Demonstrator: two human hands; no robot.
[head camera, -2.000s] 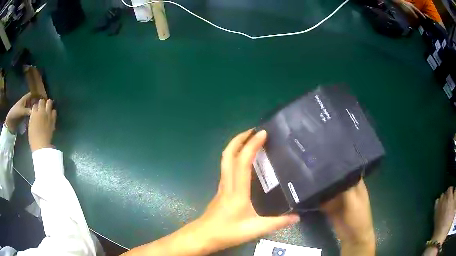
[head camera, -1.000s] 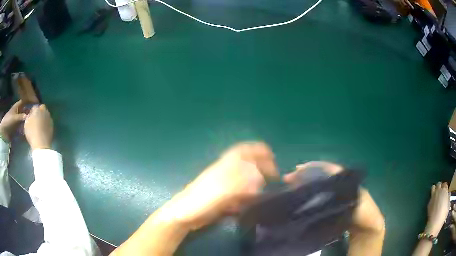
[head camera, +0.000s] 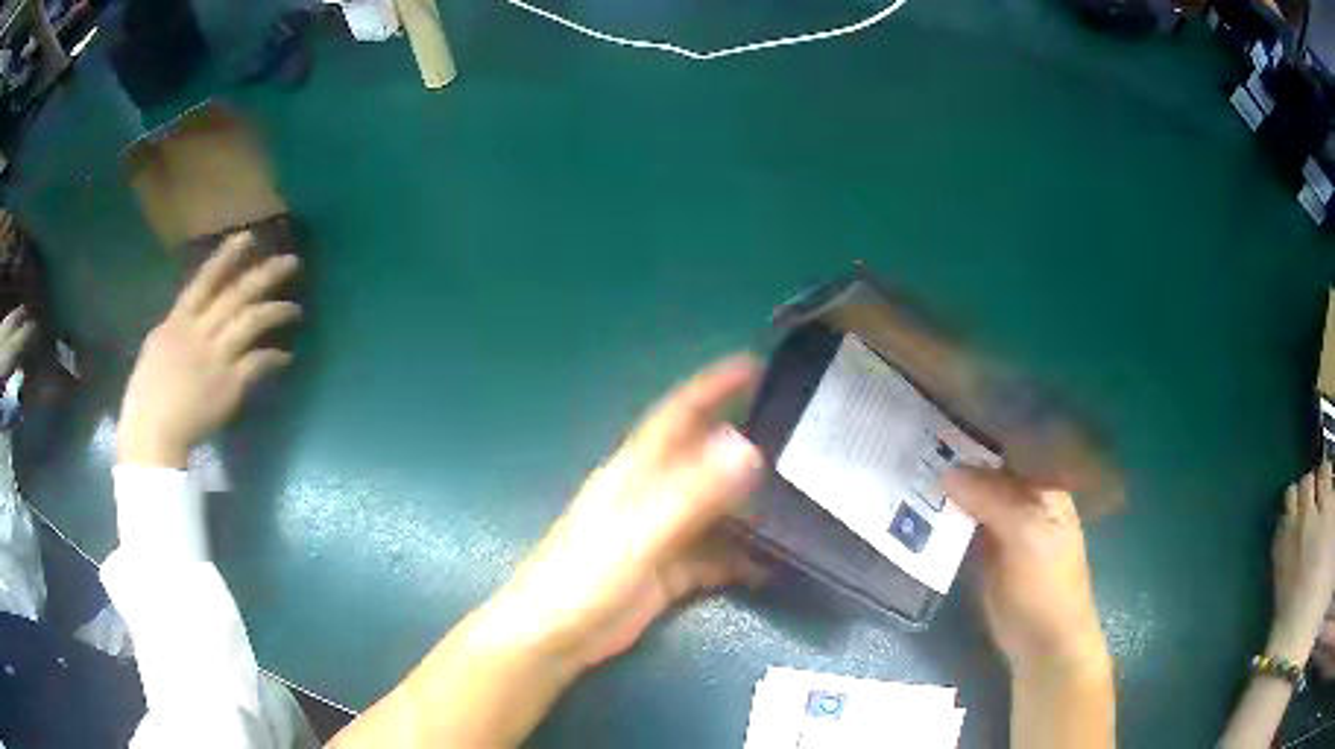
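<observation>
A black gift box (head camera: 842, 563) is open and tilted in front of me, its brown-lined lid (head camera: 937, 344) raised on the far right side and blurred. A white instruction leaflet (head camera: 864, 439) with small dark-blue pictures lies over the opening. My right hand (head camera: 1025, 549) has its thumb on the leaflet's right edge; its other fingers are partly hidden. My left hand (head camera: 652, 512) is blurred at the box's left side, thumb and fingers apart, lower fingers near the underside; its contact is unclear. The leaflet hides the box's contents.
White papers (head camera: 857, 710) lie at the near edge. At left, another person's hand (head camera: 212, 344) is at an open brown-lined box (head camera: 205, 168). Another person's hand (head camera: 1300, 563) is at right. Black boxes with labels (head camera: 1271, 95) stand far right. A white cable (head camera: 703, 54) crosses the far side.
The box, closed two seconds ago, is now open with the leaflet showing. My right hand has moved onto the leaflet's edge. The neighbour's box at left has moved right, its flap raised.
</observation>
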